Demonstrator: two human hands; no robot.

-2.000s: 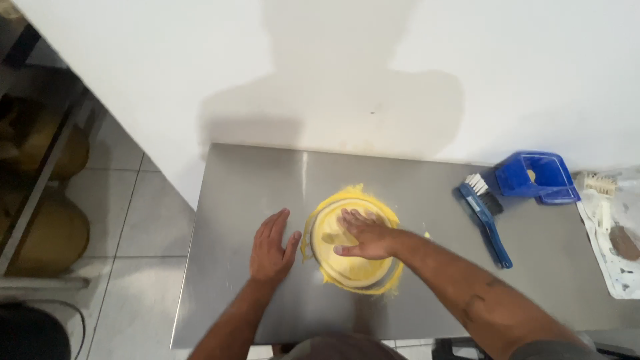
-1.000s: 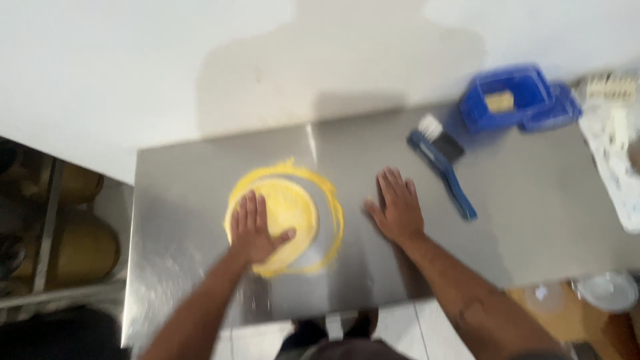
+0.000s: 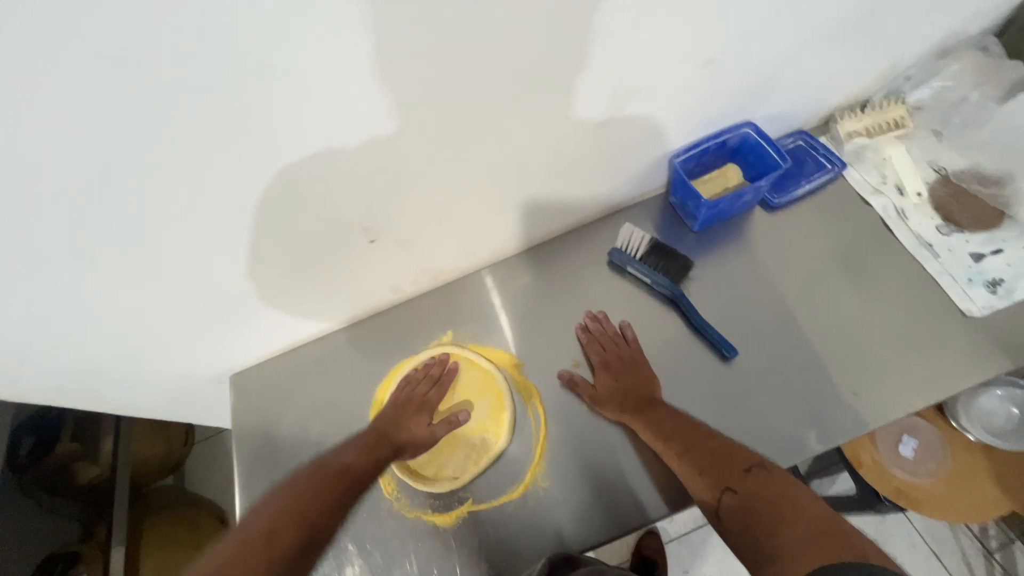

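A round, flat piece of pale dough (image 3: 472,432) with a raised rim lies on the steel table (image 3: 560,472), inside an uneven ring of yellow flour or meal (image 3: 538,408). On its left part rests my left hand (image 3: 420,408), palm down and fingers extended, hiding some of the dough. To the right of the ring, my right hand (image 3: 614,368) is palm down at the tabletop with its fingers apart, holding nothing. Beyond that hand lies a blue-handled brush (image 3: 680,300) with white and black bristles.
Against the wall stands an open blue plastic container (image 3: 728,176) with a pale block inside, its blue lid (image 3: 804,170) beside it. A cream toothed roller (image 3: 872,122) lies on a patterned sheet (image 3: 968,276) at far right. Clear bowls (image 3: 992,412) rest on a round wooden surface (image 3: 944,472) below.
Two seconds ago my right hand was on the dough and my left hand beside it; now the left is on the dough and the right is off it. The view has shifted and turned.
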